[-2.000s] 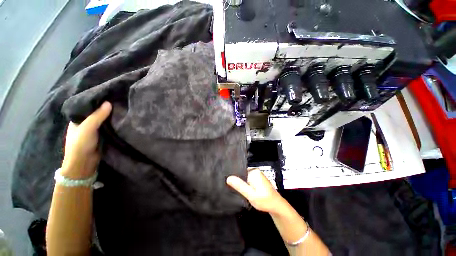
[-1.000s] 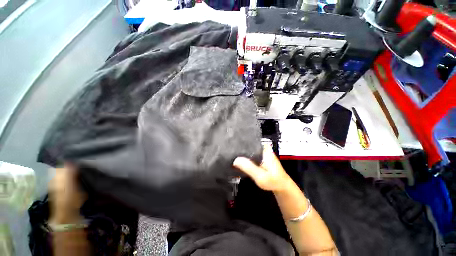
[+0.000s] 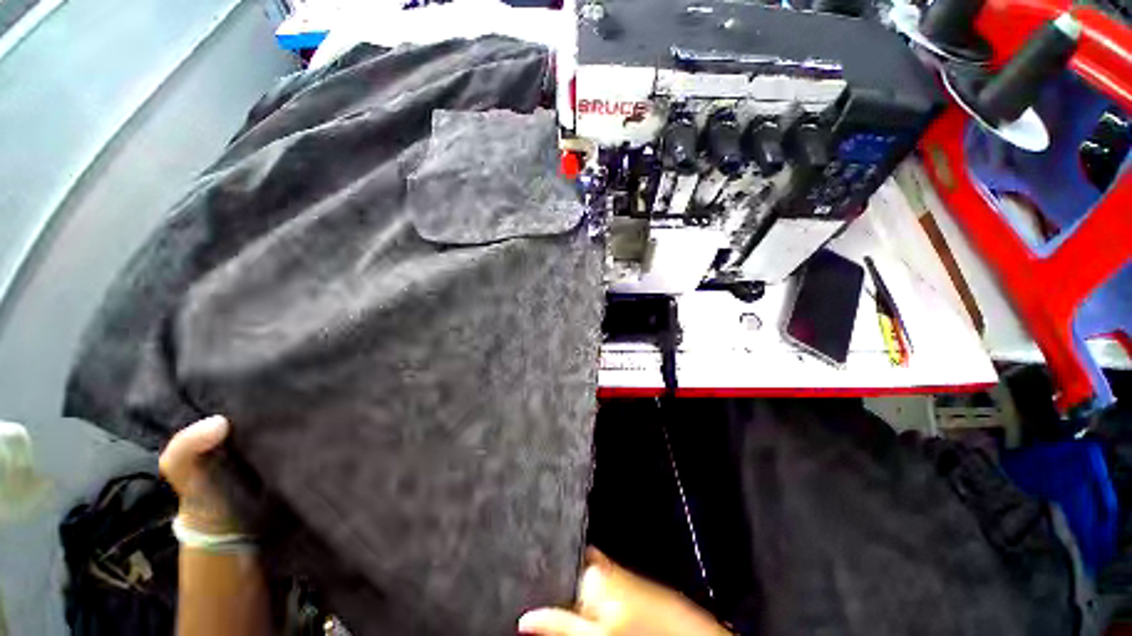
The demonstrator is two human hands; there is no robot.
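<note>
A large charcoal-grey garment panel (image 3: 410, 373) lies over the table and hangs towards my lap. A squarish grey pocket patch (image 3: 490, 180) lies on its upper part, beside the needle area (image 3: 596, 199) of the overlock machine (image 3: 745, 137). The panel's right edge runs straight down from the needle area. My left hand (image 3: 205, 466) grips the panel's lower left edge, its fingers partly hidden by the cloth. My right hand (image 3: 608, 605) holds the right edge low down, at the bottom of the picture, partly cut off.
A smartphone (image 3: 826, 307) and yellow-and-black snips (image 3: 889, 326) lie on the white, red-edged table (image 3: 745, 373) right of the machine. Dark cloth (image 3: 844, 509) hangs below it. A red and blue stool (image 3: 1043, 236) and dark thread cones (image 3: 1030, 75) are at the right.
The panel is now spread flatter, with its right edge straightened. My right hand has moved down along that edge. My left hand is now on the cloth's left edge, higher than before.
</note>
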